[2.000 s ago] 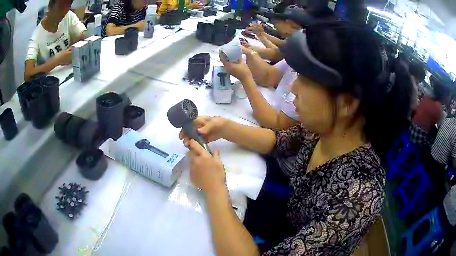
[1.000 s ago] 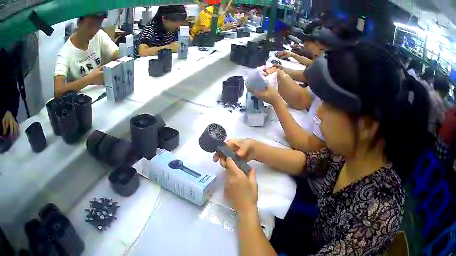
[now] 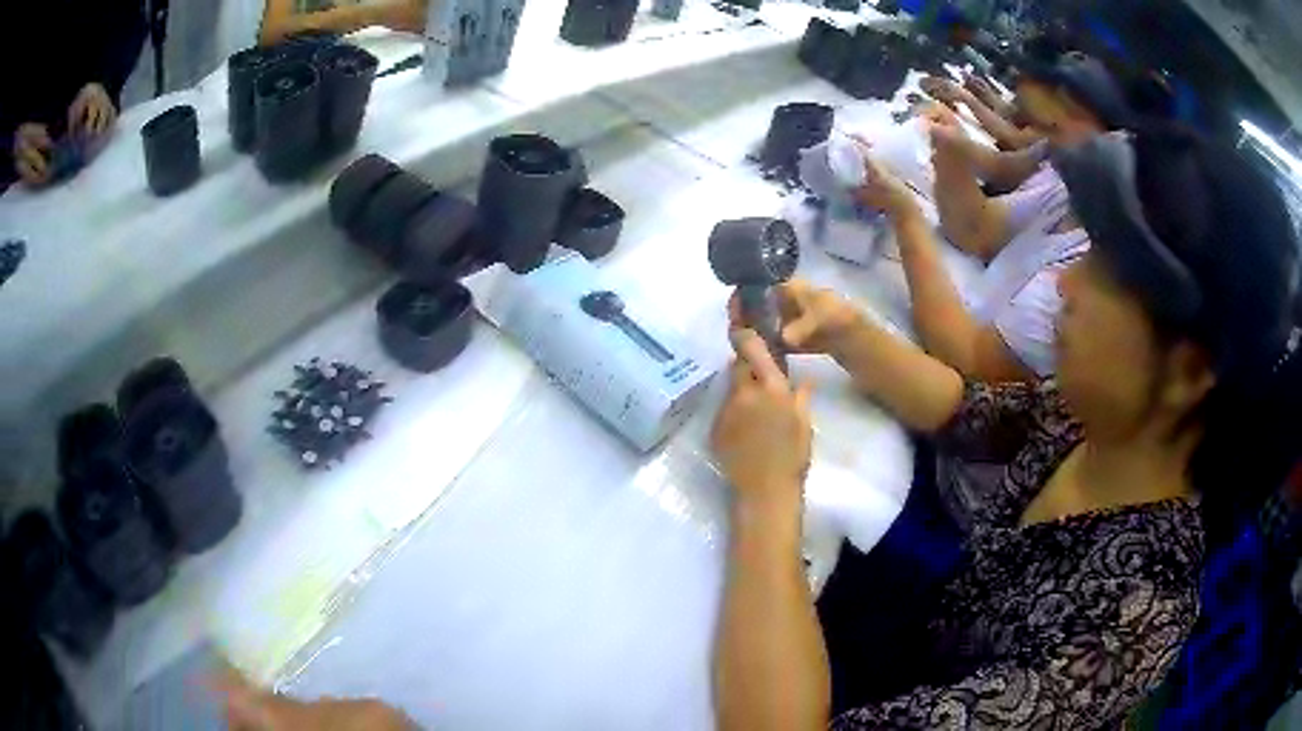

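Note:
A blurred hand, seemingly my right hand [image 3: 307, 710], is cut off by the bottom edge at the lower left. A pale, blurred shape [image 3: 169, 691] lies just left of its fingers; I cannot tell what it is or whether the hand holds it. My left hand is not in view. Nearest on the bench, a pale blue and white product box [image 3: 607, 343] lies on its side, with an open flap at its left end. A cluster of small black fittings [image 3: 329, 411] lies left of it.
A neighbour at the right holds a dark handheld fan [image 3: 754, 254] upright beside the box. Dark moulded cups [image 3: 426, 321] stand behind the fittings, with more at the left edge [image 3: 179, 457]. Another worker's hands [image 3: 64, 132] show at the upper left. Clear plastic [image 3: 678, 486] lies before the box.
The view has tilted down and shifted left. A blurred hand and a pale shape have come in at the bottom left. The neighbour's fan is now more upright.

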